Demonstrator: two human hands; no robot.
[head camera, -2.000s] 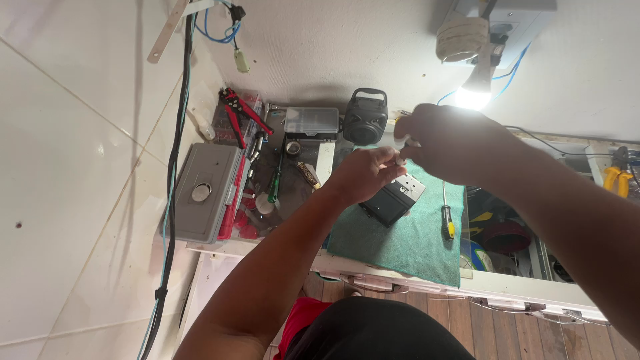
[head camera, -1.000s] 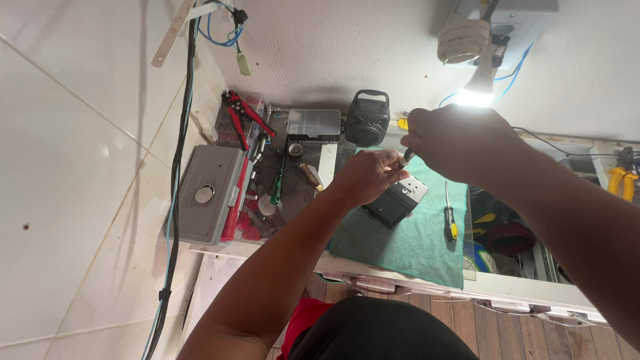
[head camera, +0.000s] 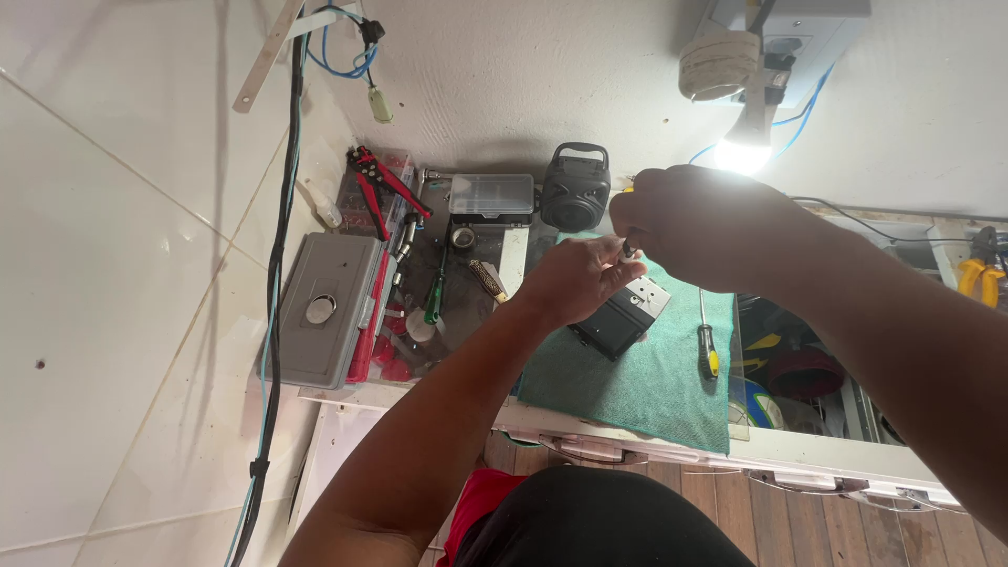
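Observation:
A black box-shaped device with a silver metal end lies tilted on a green cloth. Over its upper part, my left hand pinches a small dark and pale piece between thumb and fingers; what it is cannot be told. My right hand is closed from above around a tool whose dark shaft end and a bit of yellow show; most of it is hidden. To the right of the device, a black and yellow screwdriver rests on the cloth.
Left on the bench are a grey case, red wire strippers, a green-handled screwdriver and a tape roll. Behind stand a clear-lidded box and a black speaker. A lit bulb hangs over my right hand. Yellow-handled pliers are far right.
My right hand has shifted slightly relative to my left, which stays over the device. The screwdriver on the cloth has not moved.

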